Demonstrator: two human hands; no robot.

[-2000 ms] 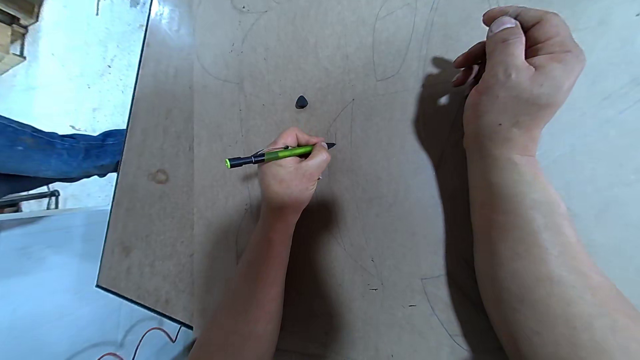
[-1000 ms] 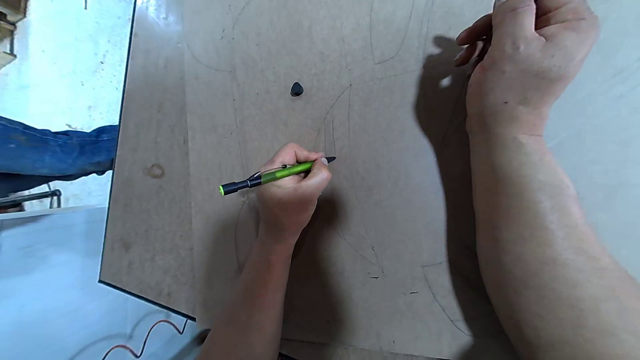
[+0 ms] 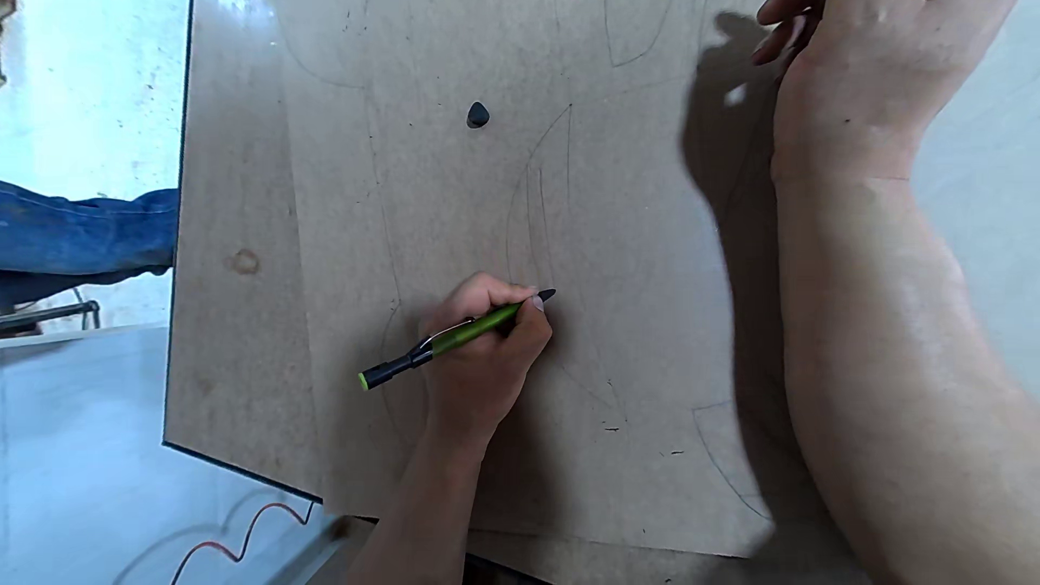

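Observation:
My left hand point(image 3: 487, 349) grips a green and black pen or mechanical pencil point(image 3: 463, 335) near its dark tip. The tip is at the surface of a large brown sheet point(image 3: 650, 268), beside thin curved drawn lines. A small dark rounded piece point(image 3: 478, 114) lies on the sheet, beyond the hand. My right hand point(image 3: 869, 81) is at the upper right, close to the camera, with its fingers partly cut off by the top edge. Its visible fingers are curled, and whether they hold anything is hidden. It casts a shadow on the sheet.
Curved pencil outlines and short dark marks cover parts of the sheet. A dark edge point(image 3: 175, 325) bounds the brown surface on the left. Beyond it are a blue-jeans leg point(image 3: 89, 231) of a person, a metal bar point(image 3: 49, 315) and a thin red cable point(image 3: 219, 548).
My left hand has moved nearer to me across the sheet, away from the small dark piece, still holding the pen. My right hand now reaches past the top edge of the view.

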